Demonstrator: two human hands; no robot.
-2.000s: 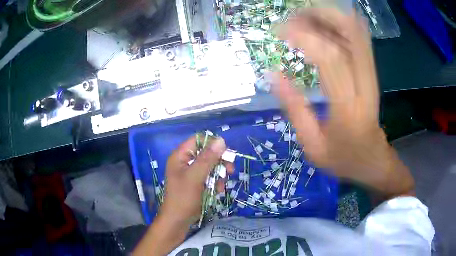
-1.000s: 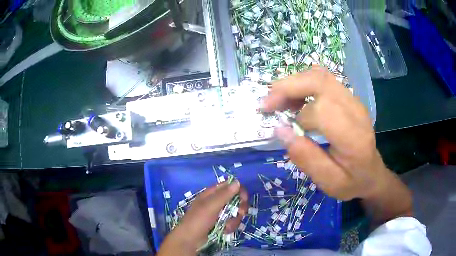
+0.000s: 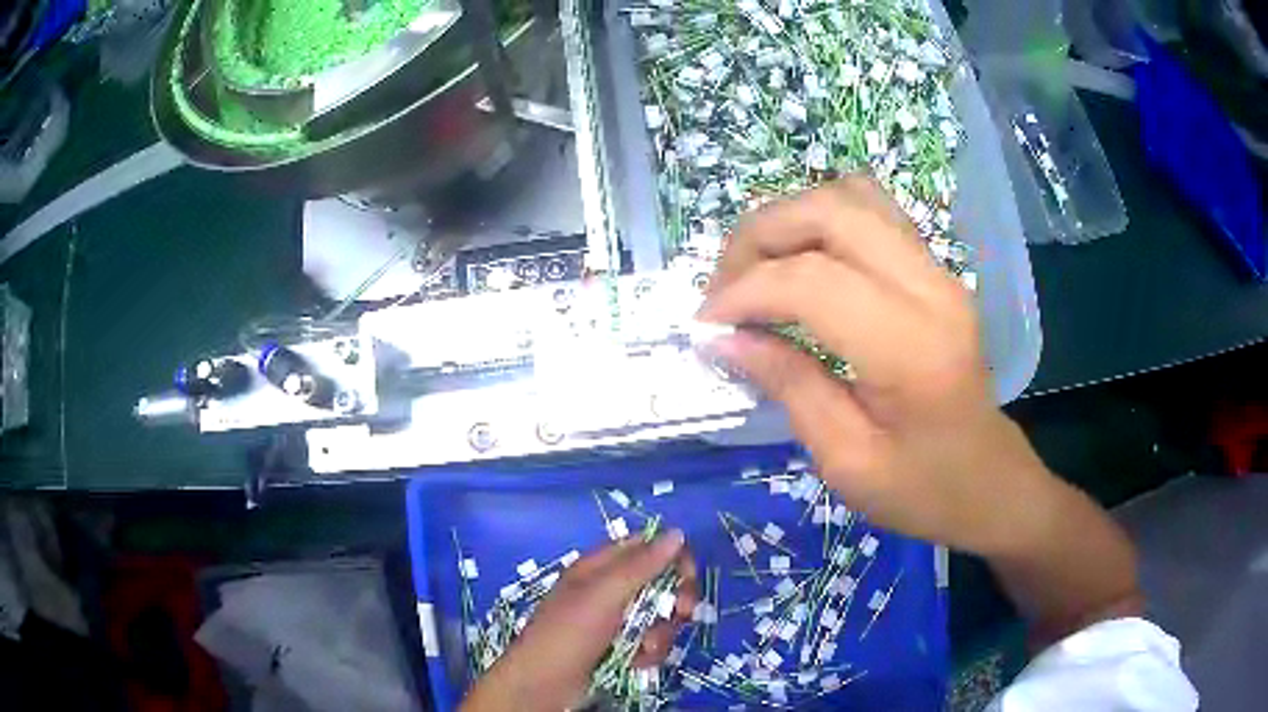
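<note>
My right hand (image 3: pixel 883 369) is at the right end of the bright silver assembly fixture (image 3: pixel 522 376). Its thumb and fingertips pinch a stemmed part (image 3: pixel 713 334), white head toward the fixture, green stem back under the palm. Glare hides whether the head touches the fixture. My left hand (image 3: pixel 591 619) is closed around a bunch of stemmed parts (image 3: pixel 643 612) over the blue tray (image 3: pixel 681 501). More stemmed parts lie scattered in the tray.
A clear plastic bin (image 3: pixel 1018 306) heaped with stemmed parts stands beyond my right hand. The vibratory bowl feeder (image 3: pixel 264 146) is at upper left, with a feeder track (image 3: pixel 591 153) running to the fixture. A small clear box (image 3: pixel 1071 167) and a blue scoop (image 3: pixel 1203 153) are at upper right.
My right hand first came down to the fixture's right end, and its fingertips have since closed with the part's white head at their tips. My left hand still holds its bunch. The view has shifted.
</note>
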